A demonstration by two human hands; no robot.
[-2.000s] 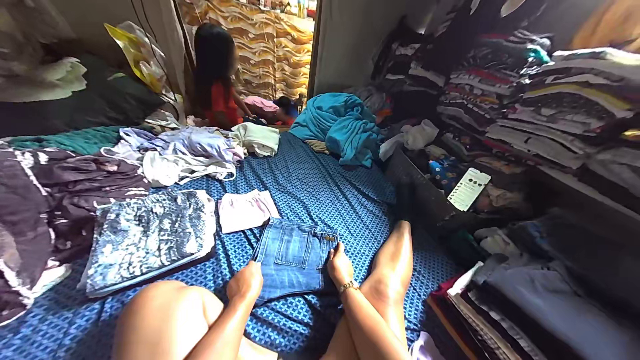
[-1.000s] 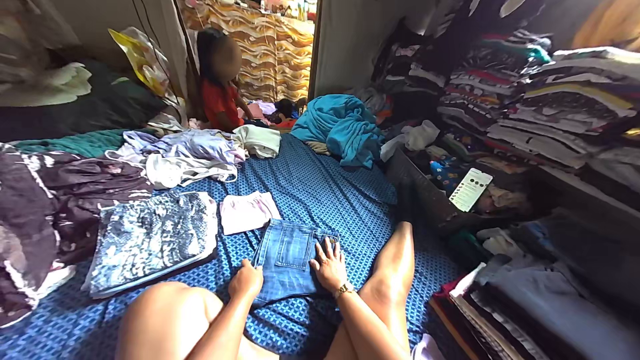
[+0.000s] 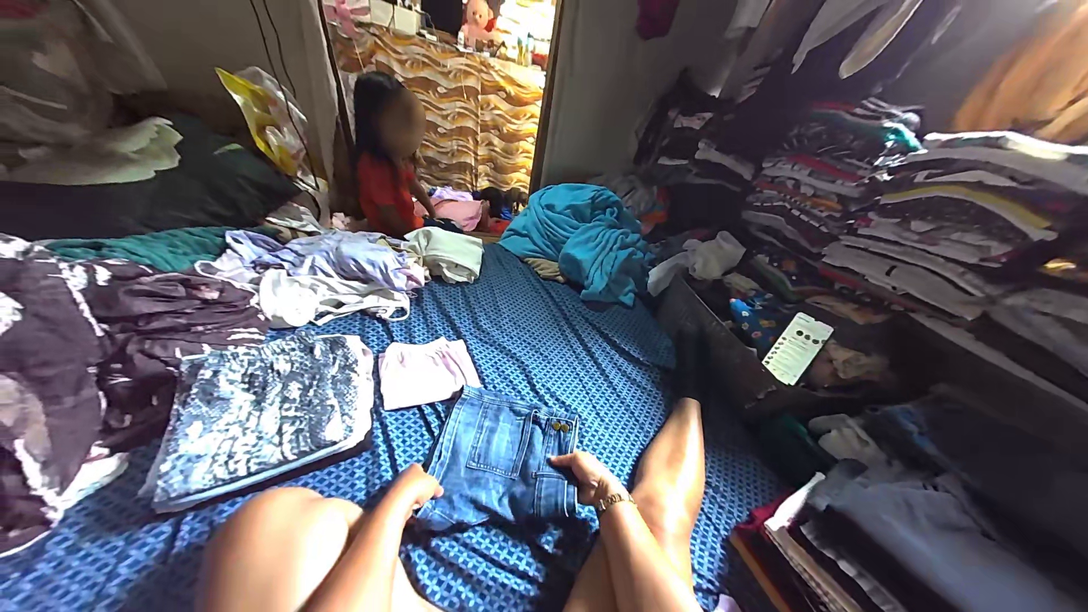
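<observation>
Folded blue denim shorts (image 3: 501,459) lie between my legs on a blue patterned bedsheet (image 3: 561,357), with a back pocket and metal buttons facing up. My left hand (image 3: 418,489) grips their lower left edge. At their right edge, my right hand (image 3: 591,478), with a bracelet or watch at the wrist, pinches the denim between thumb and fingers. Just beyond the shorts sits a small folded pale pink garment (image 3: 427,372). To its left is a folded stack topped by a blue and white mottled cloth (image 3: 268,408).
Dark patterned fabric (image 3: 161,314) and loose pale clothes (image 3: 331,272) lie at the left. A teal cloth (image 3: 582,234) is bunched ahead. A person in red (image 3: 387,191) sits beyond the bed. Garment stacks (image 3: 935,221) and a phone (image 3: 797,348) are at the right.
My right hand lay flat on the shorts a second ago; it now pinches their right edge. My left hand stays at the left edge. The person in red has turned the head.
</observation>
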